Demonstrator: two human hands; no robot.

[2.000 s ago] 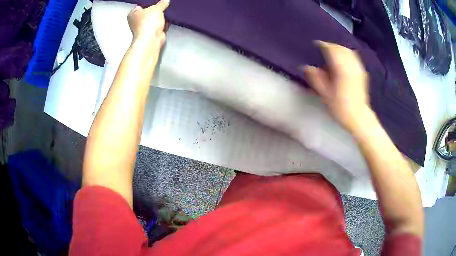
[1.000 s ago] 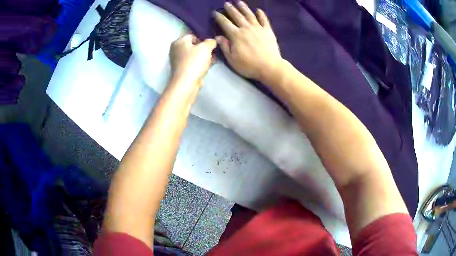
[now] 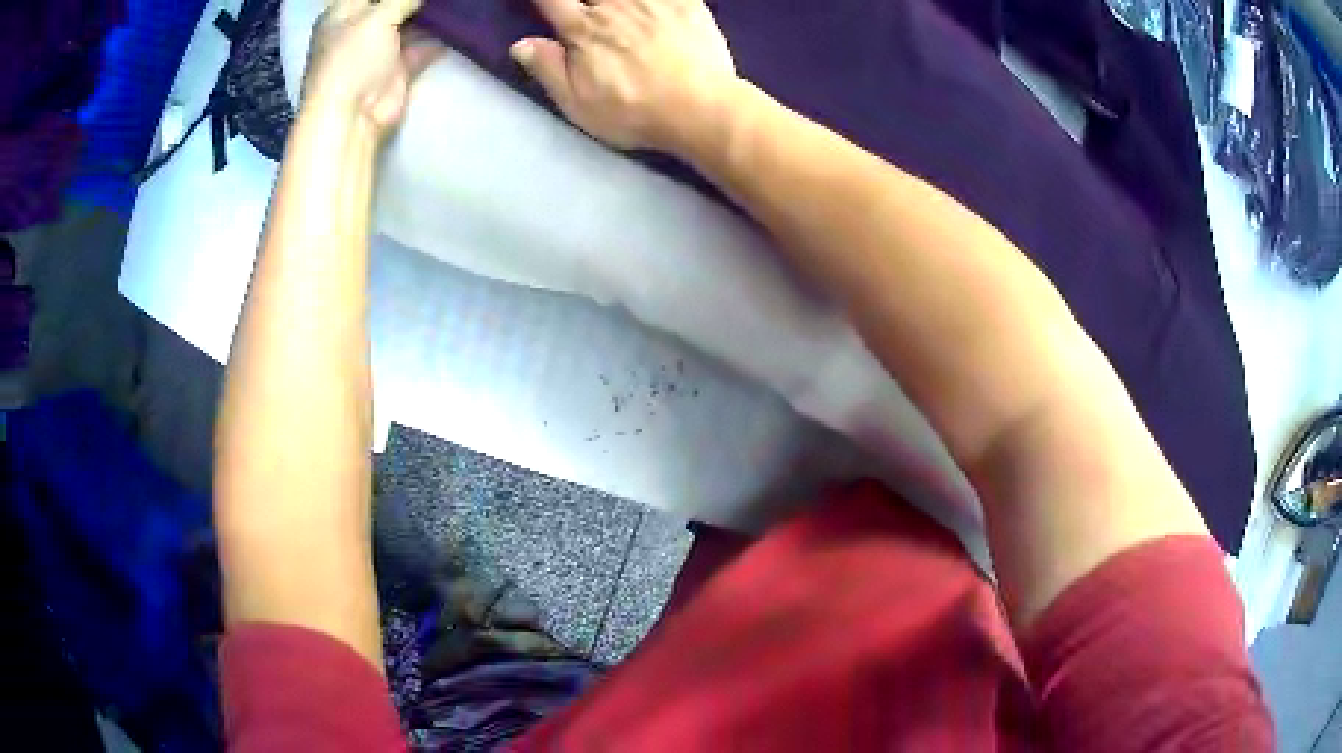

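The dark purple garment (image 3: 913, 147) lies over the cream-white pressing pad (image 3: 545, 221), its near edge running diagonally along the pad's top. My left hand (image 3: 361, 59) is at the top left, partly cut off by the upper edge, with its fingers closed on the garment's edge. My right hand (image 3: 633, 66) lies on the purple cloth near that edge, fingers spread and palm down. The far part of the garment is outside the picture.
A shiny metal iron (image 3: 1308, 468) stands at the right edge. Bagged garments (image 3: 1273, 133) lie at the upper right. A dark bundle with ties (image 3: 259, 81) is at the pad's left end. The white table cover (image 3: 486, 316) has dark specks. Blue cloth (image 3: 103, 544) is at lower left.
Since one second ago, both hands show further up and left, and the left hand has moved apart from the right. The whole view has also shifted.
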